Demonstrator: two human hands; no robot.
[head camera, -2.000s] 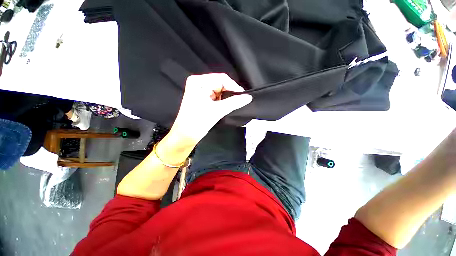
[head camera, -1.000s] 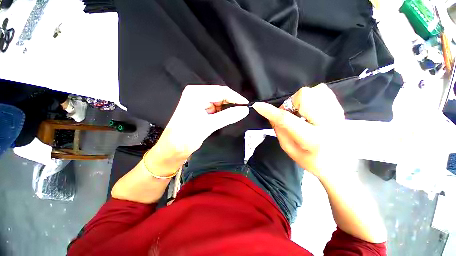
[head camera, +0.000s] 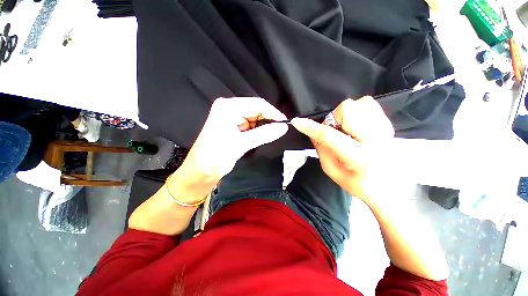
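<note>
A large black garment (head camera: 231, 52) lies in folds over the white table and hangs over its near edge. My left hand (head camera: 234, 136) pinches the garment's folded edge (head camera: 327, 111) between thumb and fingers. My right hand (head camera: 356, 147) meets it fingertip to fingertip at the same edge, its fingers closed on something too small to make out. A pale metal ring or thimble (head camera: 330, 120) glints on a right-hand finger. A narrow white strip (head camera: 434, 82) lies on the cloth at the right, in line with the edge.
Dark scissors (head camera: 8, 43) and a grey speckled strip (head camera: 39, 26) lie far left. A green box (head camera: 485, 22), an orange tool (head camera: 516, 60) and small dark and blue bits lie upper right. A wooden stool (head camera: 55, 163) and part of another person in blue (head camera: 13, 149) show at left.
My right hand has come in from the far right to my left fingertips at the edge. Over the last second both hands have hardly moved.
</note>
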